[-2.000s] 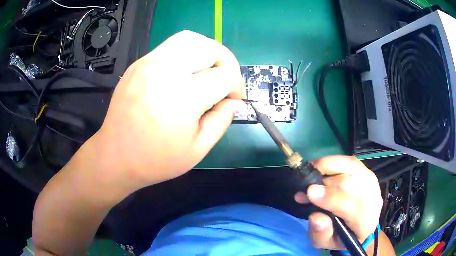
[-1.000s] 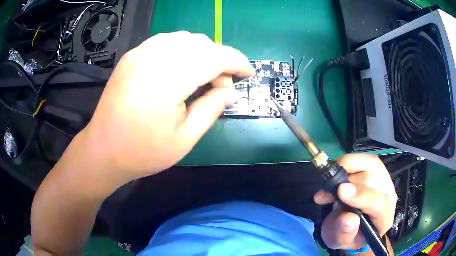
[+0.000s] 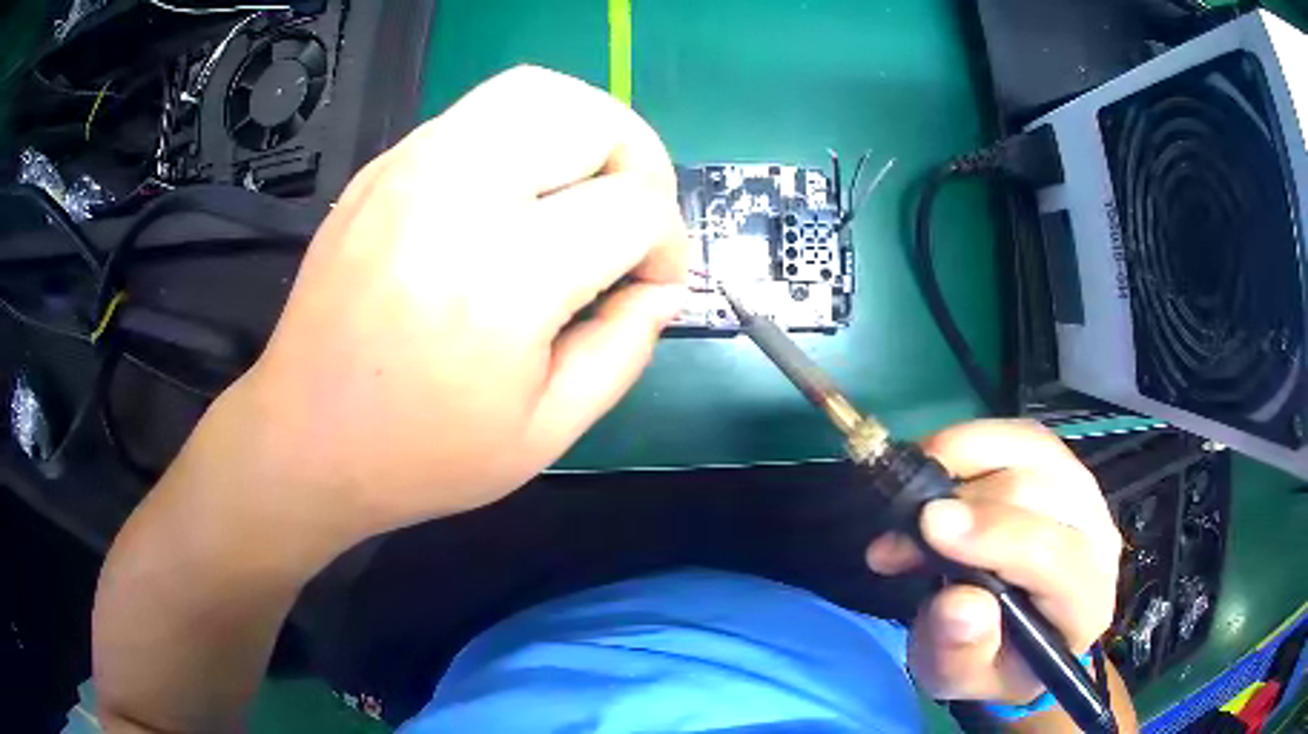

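Observation:
The circuit board (image 3: 768, 237) lies on the green mat, its left part hidden by my left hand (image 3: 488, 301). My left thumb and fingertips are pinched on a thin lead wire (image 3: 703, 275) at the board. My right hand (image 3: 1004, 566) holds the soldering iron (image 3: 861, 427) by its black handle. Its metal tip points up and left and is at the board close to the wire end; I cannot tell if they touch. Thin wires (image 3: 858, 187) stick out at the board's upper right corner.
The foam tray (image 3: 387, 86) is at the left with a fan unit (image 3: 277, 89), black cable and wrapped ends. The white fume extractor (image 3: 1076, 215) and its black cable (image 3: 928, 273) are at the right. More fan units (image 3: 1148, 552) are at the lower right.
Since one second ago, the iron's tip has moved left over the board to the left fingertips. My left fingers have closed together from a more spread pose. The board has shifted slightly.

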